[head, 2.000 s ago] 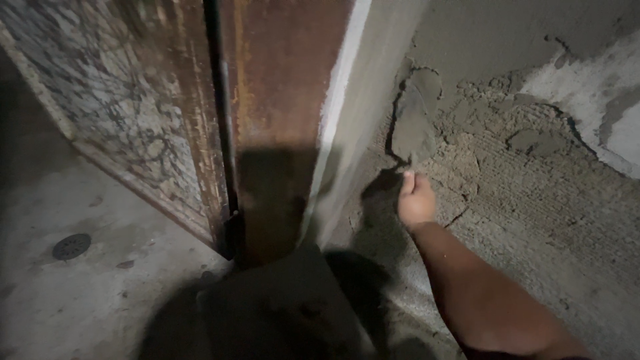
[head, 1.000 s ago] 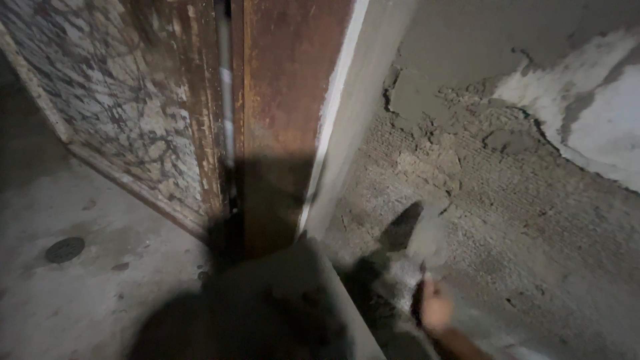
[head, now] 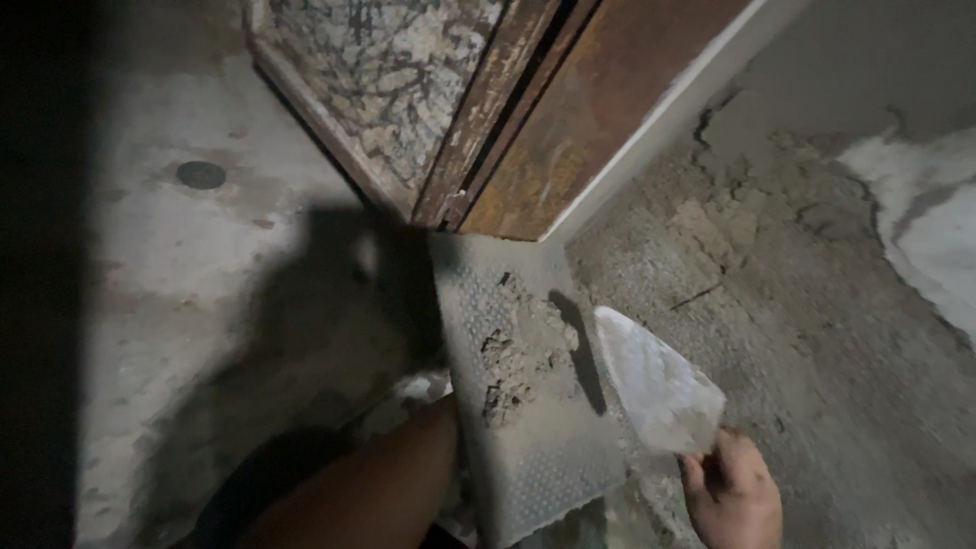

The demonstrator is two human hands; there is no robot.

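Note:
At the lower right, my right hand (head: pixel 733 488) is closed on a pointed trowel (head: pixel 659 381), whose pale, smeared blade points up and left. Left of the blade is a mortar board with a dimpled surface (head: pixel 560 476), tilted in view, with a clump of wet mortar (head: pixel 526 351) on it. My left forearm reaches in from the bottom to the board's left edge; my left hand is hidden behind or under the board. Fresh grey mortar (head: pixel 808 91) covers the upper part of the wall at the right.
A rusty brown door frame (head: pixel 595 114) stands beyond the board, with a worn patterned door panel (head: pixel 381 84) to its left. A round drain cover (head: pixel 200 175) lies in the concrete floor (head: pixel 168 259). Bare whitish wall (head: pixel 938 229) shows at the far right.
My right hand has moved down from the wall with the trowel, which is now beside the board. The view has swung downward and left, bringing the mortar on the board into clear sight.

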